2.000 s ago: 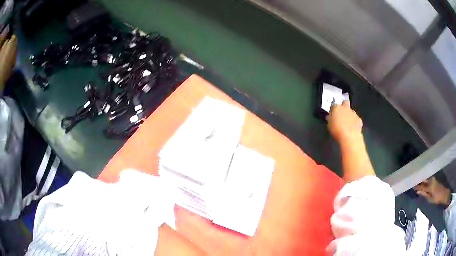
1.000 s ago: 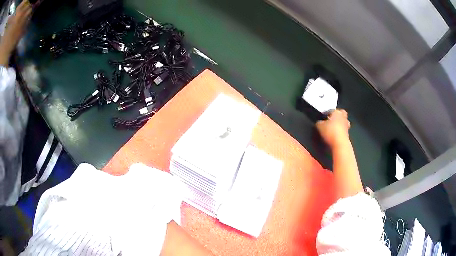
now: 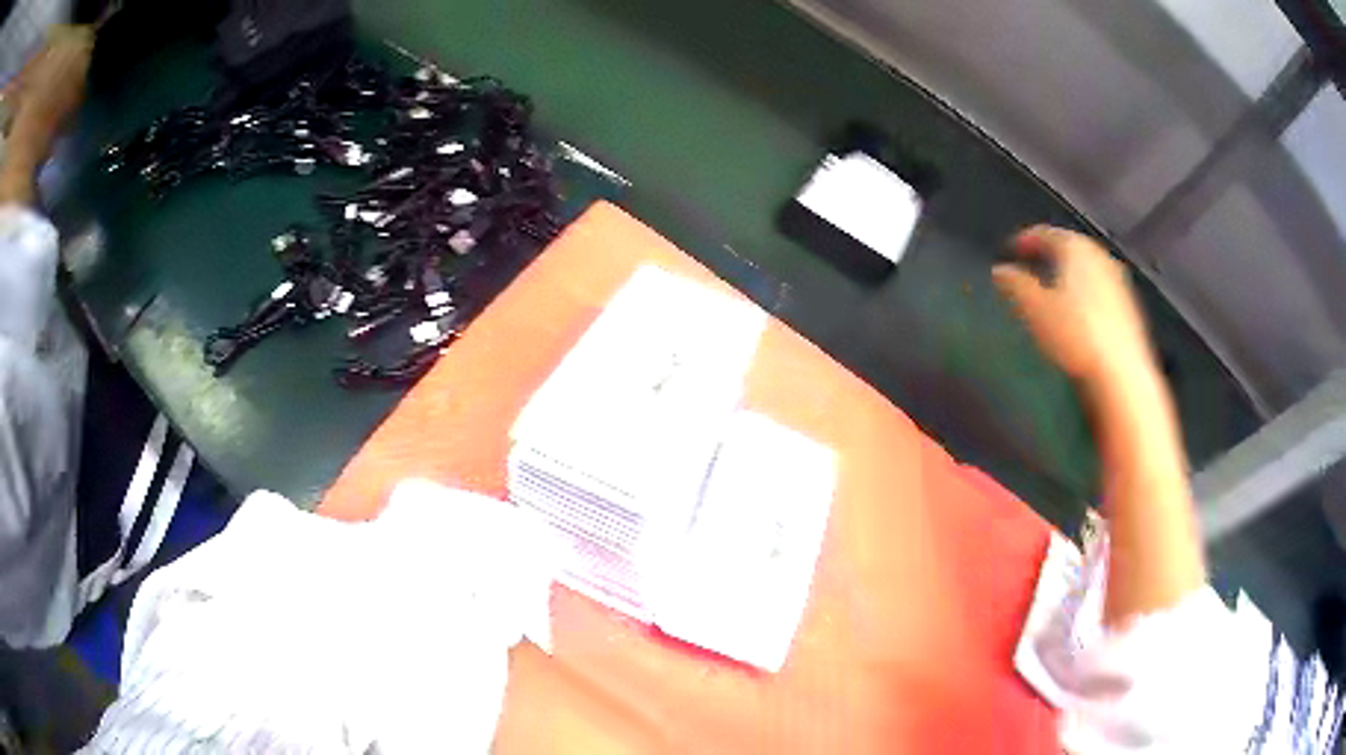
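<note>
An open black box (image 3: 853, 214) with white paper on top stands on the green bench beyond the mat. My right hand (image 3: 1066, 295) is over the bench to the right of the box, apart from it, with fingers bent and apart; I see nothing held. Two neat stacks of white booklets stand side by side on the orange-red mat (image 3: 886, 516): a taller stack (image 3: 635, 384) at left and a lower stack (image 3: 753, 538) at right. My left sleeve is at the lower left; the left hand is out of view.
A tangled heap of black cables (image 3: 428, 207) lies left of the mat. A neighbour's hand (image 3: 52, 96) and sleeve are at the left edge. White papers (image 3: 1292, 701) stand at the lower right, partly behind my right sleeve. A grey metal post (image 3: 1269, 450) crosses at right.
The box with white paper has moved left along the bench. My right hand has let go of it and moved right and slightly up. The stacks look unchanged.
</note>
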